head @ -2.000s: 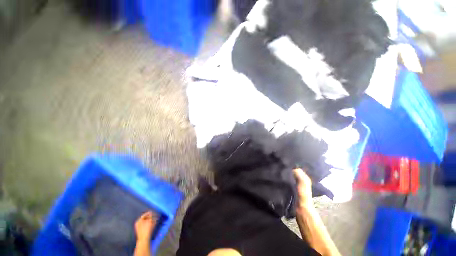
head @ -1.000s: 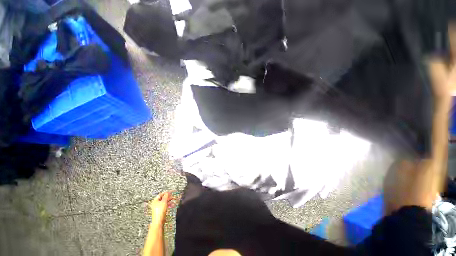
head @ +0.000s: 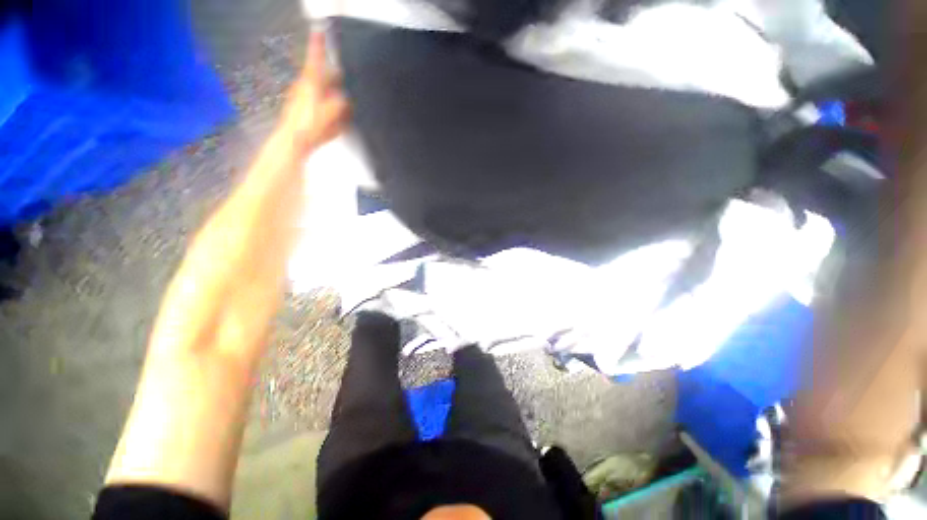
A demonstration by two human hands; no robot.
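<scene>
A dark garment panel (head: pixel 569 152) lies spread in front of me, with its rounded end at the left. White cloth (head: pixel 600 295) hangs in folds below it, and more white cloth shows above it. My left hand (head: pixel 323 102) is blurred at the panel's upper left end, with the fingers up along its edge. Whether the fingers grip the cloth cannot be told. My right forearm runs up the right side, large and blurred. The right hand itself is cut off or lost in blur at the picture's edge.
A large blue crate (head: pixel 91 122) stands on the speckled floor (head: pixel 91 335) at the upper left. Another blue container (head: pixel 752 355) is low at the right, under the white cloth. A green-edged object (head: pixel 661 493) lies at the bottom right. My legs are below the cloth.
My left hand has risen from low beside my legs to the panel's left end. My right arm has come lower and nearer along the right edge. The view has shifted.
</scene>
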